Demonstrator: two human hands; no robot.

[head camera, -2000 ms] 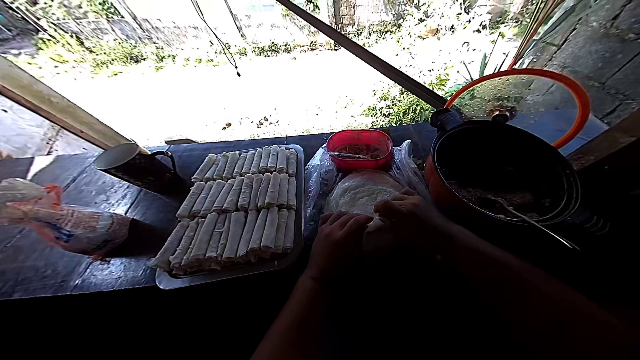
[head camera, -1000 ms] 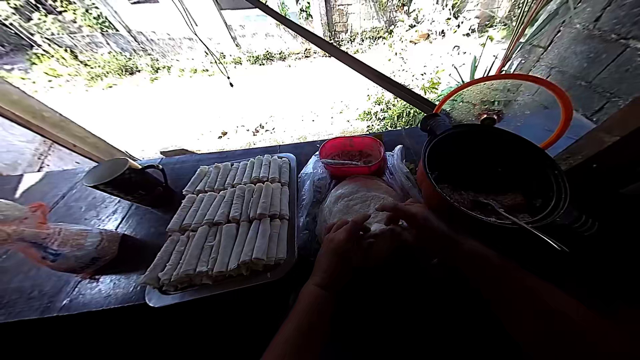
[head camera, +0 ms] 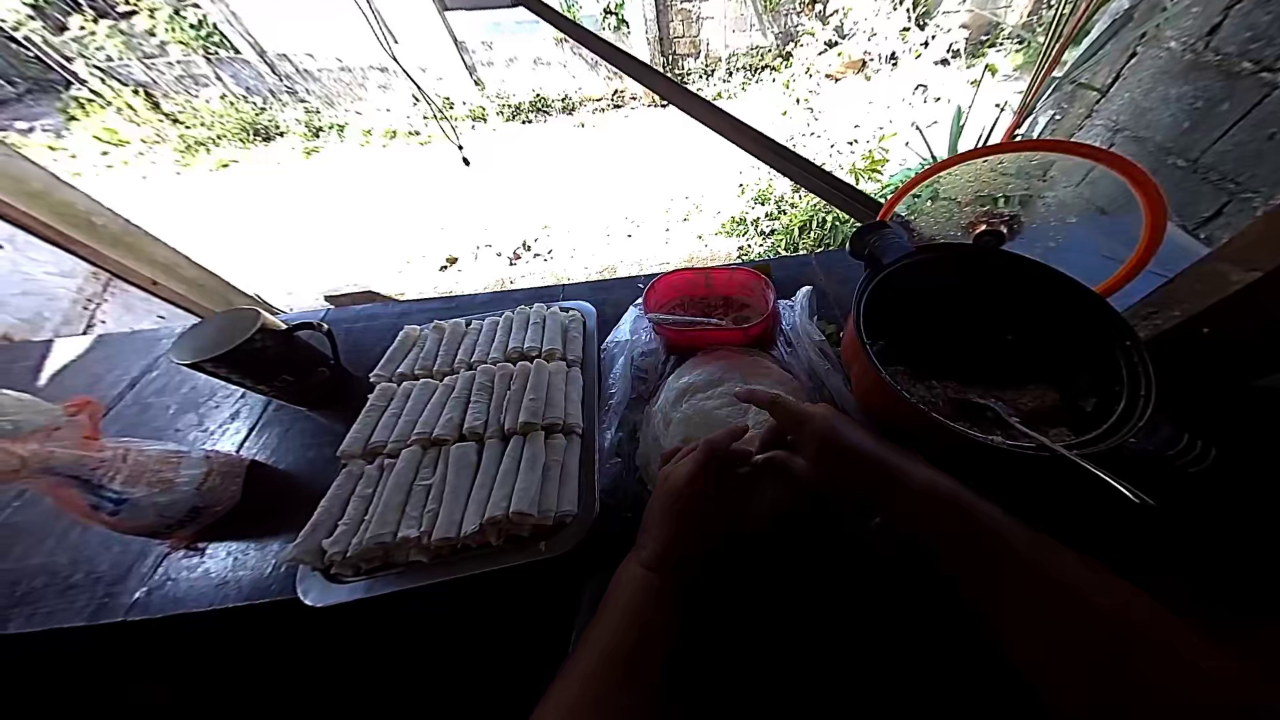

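Note:
My left hand (head camera: 695, 490) and my right hand (head camera: 815, 445) meet at the near edge of a round stack of pale wrappers (head camera: 715, 395), which lies on clear plastic (head camera: 625, 370). Their fingertips are close together; shadow hides whatever is between them. The right index finger points out over the wrappers. Behind the stack stands a red plastic container (head camera: 755, 330) of filling with a spoon (head camera: 685, 320) across it. To the left, a metal tray (head camera: 590, 400) bears rows of rolled wrappers (head camera: 455, 490).
At right is a deep pot (head camera: 865, 370) with filling and a metal spoon (head camera: 1075, 460); a glass lid with an orange rim (head camera: 1150, 200) leans behind it. A dark mug (head camera: 260, 365) and a plastic bag (head camera: 150, 490) are on the dark table (head camera: 90, 590) at left.
The right index finger is now extended over the wrappers, and both hands appear slightly nearer to me on the stack. The rolls on the tray look the same.

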